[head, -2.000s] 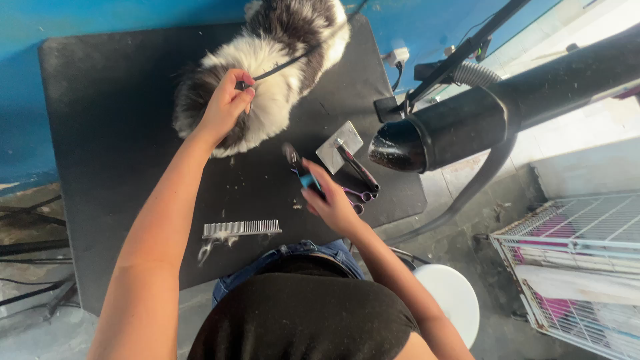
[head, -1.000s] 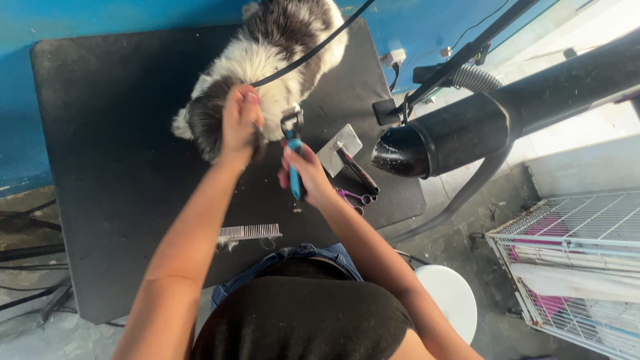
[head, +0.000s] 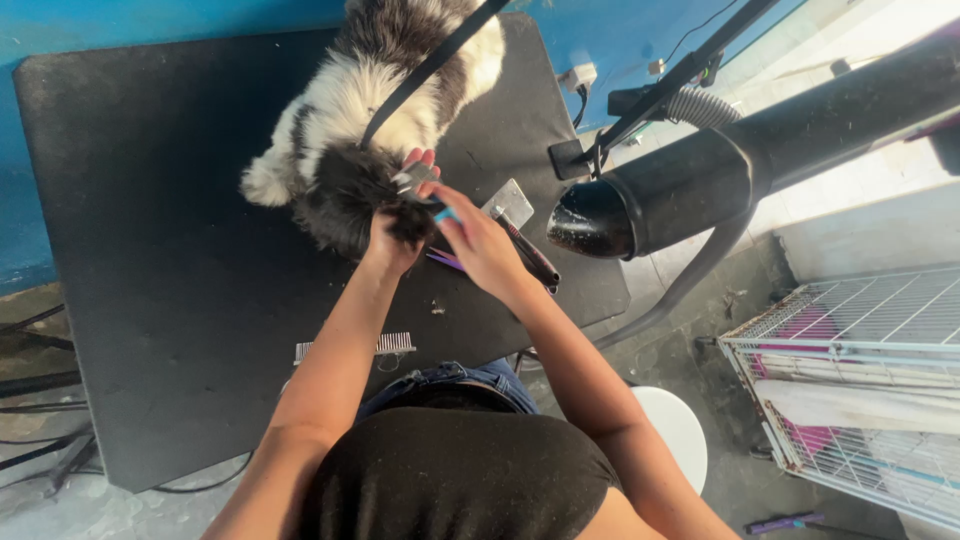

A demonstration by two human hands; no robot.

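A black and white long-haired dog is on a black grooming table, a dark strap running down to its neck. My left hand is at the dog's dark head, its palm under the muzzle and fingertips showing beyond it. In my right hand is a blue-handled grooming tool, its metal head against the fur at the side of the face. Beside that hand lie a slicker brush and purple scissors. A metal comb rests near the front edge, partly behind my left forearm.
A black dryer nozzle on a thick tube reaches in from the right over the table edge. A grooming arm is clamped behind it. A white round stool and a white wire cage stand at the right.
My right hand has brought the blue-handled tool up from near the brush to the dog's face. My left hand has moved from the top of the head to under the muzzle.
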